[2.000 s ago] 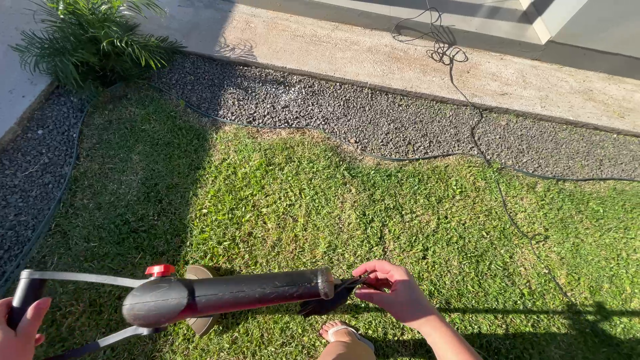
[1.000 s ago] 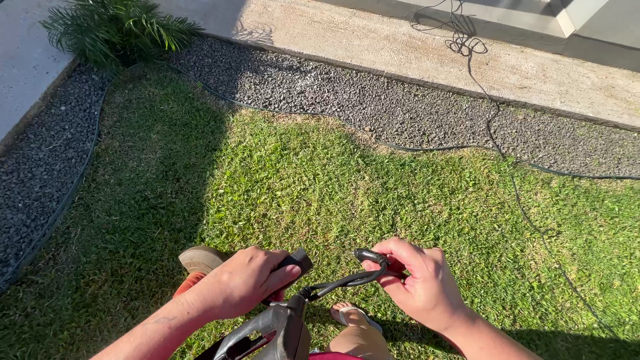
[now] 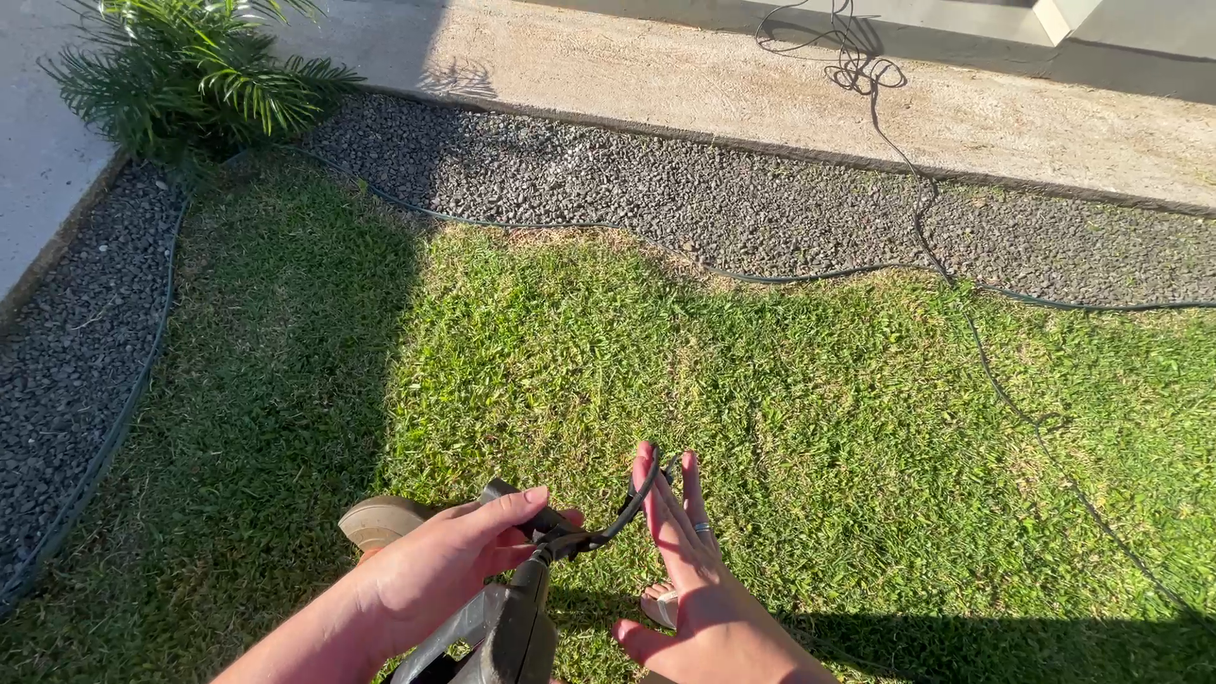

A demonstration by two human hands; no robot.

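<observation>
Low in the view, my left hand [image 3: 456, 556] holds the black end of a power tool [image 3: 518, 632], its thumb on top and fingers curled beneath. From that end a short black cable [image 3: 622, 518] loops to the right. My right hand [image 3: 679, 560] has its fingers extended, a ring on one of them, and the cable loop lies against the fingers. The thumb stands apart from them. Most of the tool is cut off by the lower edge.
Sunlit grass [image 3: 665, 380] meets a grey gravel strip [image 3: 608, 171] with a green edging line [image 3: 817, 277]. A thin dark cord [image 3: 1007, 394] runs from a concrete ledge [image 3: 665, 66] across the lawn. A palm plant [image 3: 199, 85] grows upper left. A sandaled foot [image 3: 662, 605] shows below.
Two seconds ago the tool's dark shaft lay across the lower view; now its end points up between my hands. My right hand has opened from its grip at the cable and its fingers have straightened.
</observation>
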